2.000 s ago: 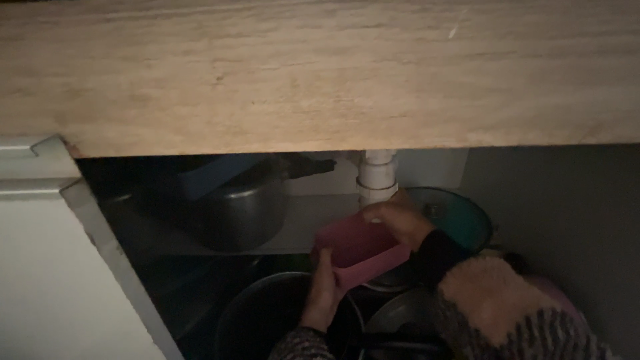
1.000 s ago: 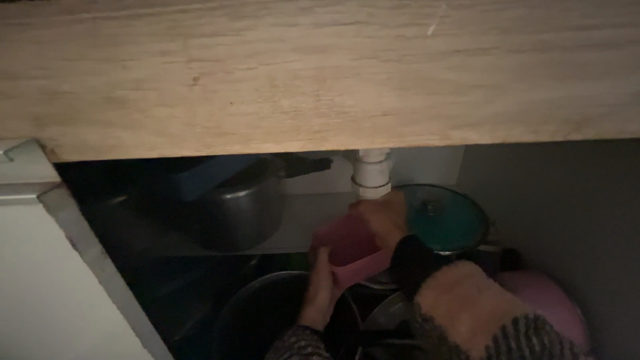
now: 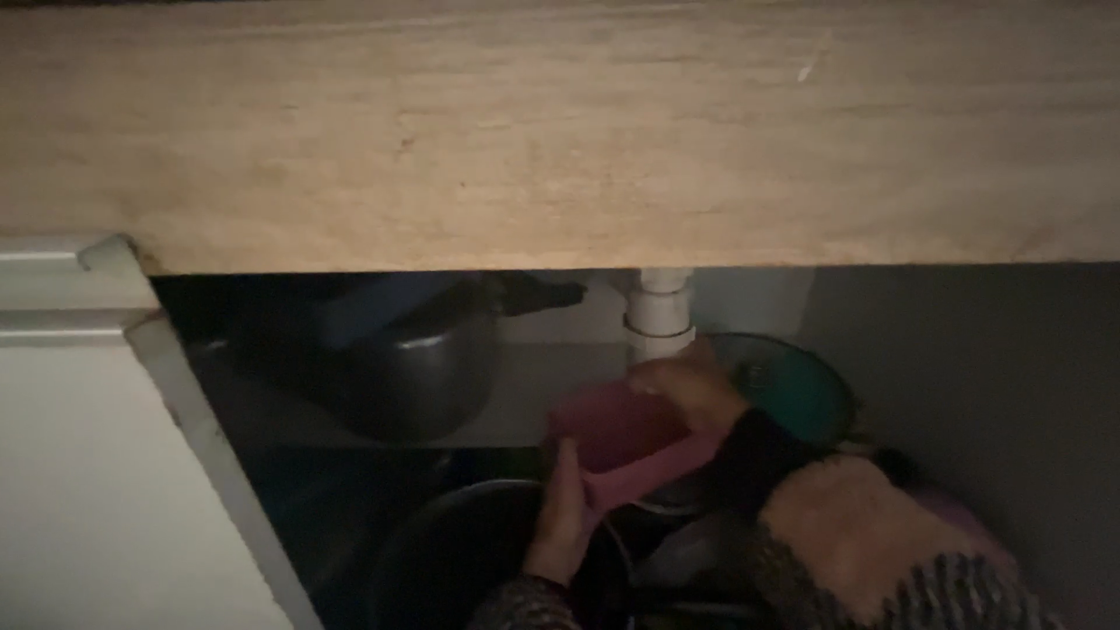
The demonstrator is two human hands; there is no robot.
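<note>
A pink rectangular container (image 3: pixel 652 472) is held tilted inside a dim cabinet, its hollow side showing. My left hand (image 3: pixel 562 521) grips its near left corner, thumb up along the wall. On the far right side, my right hand (image 3: pixel 691 389) holds the rim; some of its fingers are hidden. Directly behind the container stands a white drain pipe (image 3: pixel 660 311). A round glass lid with a teal tint (image 3: pixel 796 389) lies just beyond my right wrist.
A dark metal pot (image 3: pixel 429 376) with a black handle (image 3: pixel 542 296) stands at the back left. Below my hands is a large dark round pan (image 3: pixel 464 551). A wooden countertop edge (image 3: pixel 560 140) crosses above; a white cabinet door (image 3: pixel 114 455) borders the left.
My right hand has shifted from deeper over the container a second ago back to its far right rim. My left hand keeps its hold at the near left corner.
</note>
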